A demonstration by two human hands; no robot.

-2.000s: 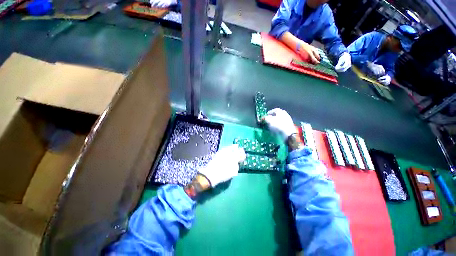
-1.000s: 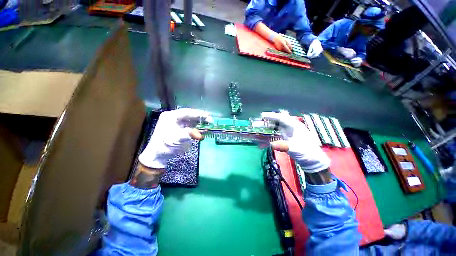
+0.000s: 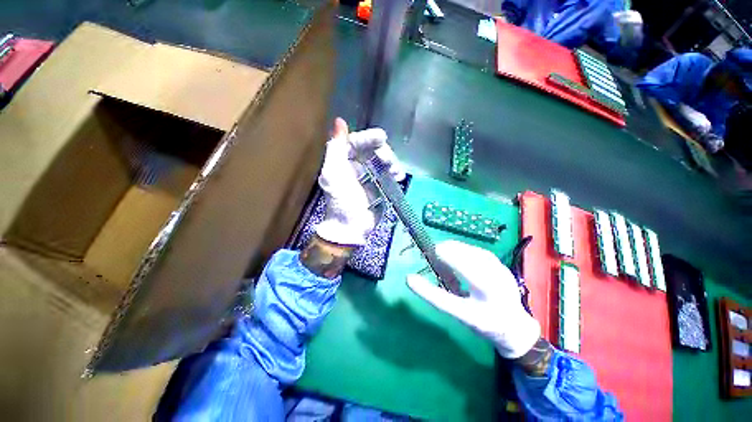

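My left hand (image 3: pixel 349 185), in a white glove, holds the upper end of a narrow circuit board (image 3: pixel 410 218) above the green mat (image 3: pixel 363 338). My right hand (image 3: pixel 482 297), also white-gloved, holds its lower end. The board is tilted with a dark, ridged edge showing; its faces are mostly turned away. A green board with silvery spots (image 3: pixel 464 222) lies on the mat, and another green board (image 3: pixel 462 150) lies farther back on the bench. The black screw tray (image 3: pixel 373 255) is partly hidden behind my left hand.
A large open carton (image 3: pixel 239 189) stands at left, beside a metal post (image 3: pixel 384 66). White-faced boards (image 3: pixel 569 307) lie on a red mat (image 3: pixel 614 346). Right of it are a second black tray (image 3: pixel 687 303) and a brown fixture (image 3: pixel 736 346). Two people in blue smocks are across the bench.
The held board has turned from level to steeply slanted, left end up. The view has shifted left, showing more of the carton. A white-faced board now shows on the near red mat.
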